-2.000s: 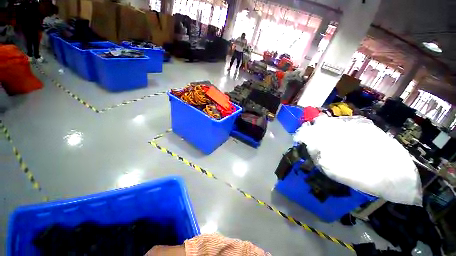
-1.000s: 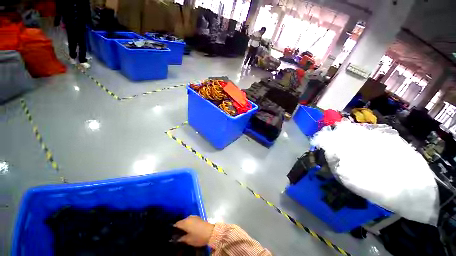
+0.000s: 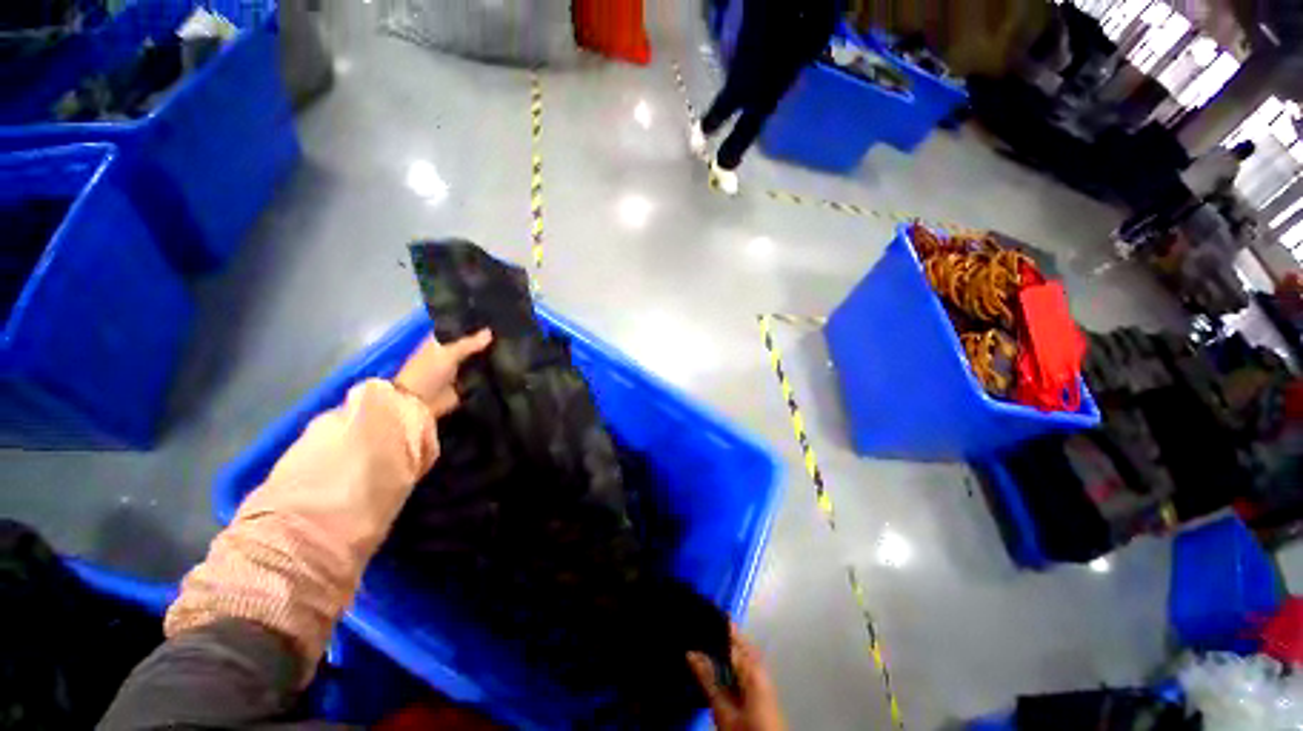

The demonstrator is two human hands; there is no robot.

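Note:
A dark camouflage sewn panel [image 3: 557, 414] stretches limply across the blue plastic bin [image 3: 729, 464] in front of me. My left hand [image 3: 446, 369], in a pink checked sleeve, grips its upper part, and the panel's end sticks up beyond the bin's far rim. My right hand [image 3: 740, 688], at the bottom edge of the picture and partly cut off, holds dark fabric by the bin's near right rim. More dark pieces lie in the bin; where the held panel ends among them is hard to tell.
Blue bins stand at the left [image 3: 86, 314]. A bin with orange coils and red cloth [image 3: 907, 386] stands right, beside piled camouflage pieces [image 3: 1172, 429]. A person [image 3: 772, 64] stands beyond, near more bins. Yellow-black tape [image 3: 800, 429] marks the floor.
The view has swung left and down. My left hand has come into view, holding a raised panel end. My right hand has moved to the bin's near right rim.

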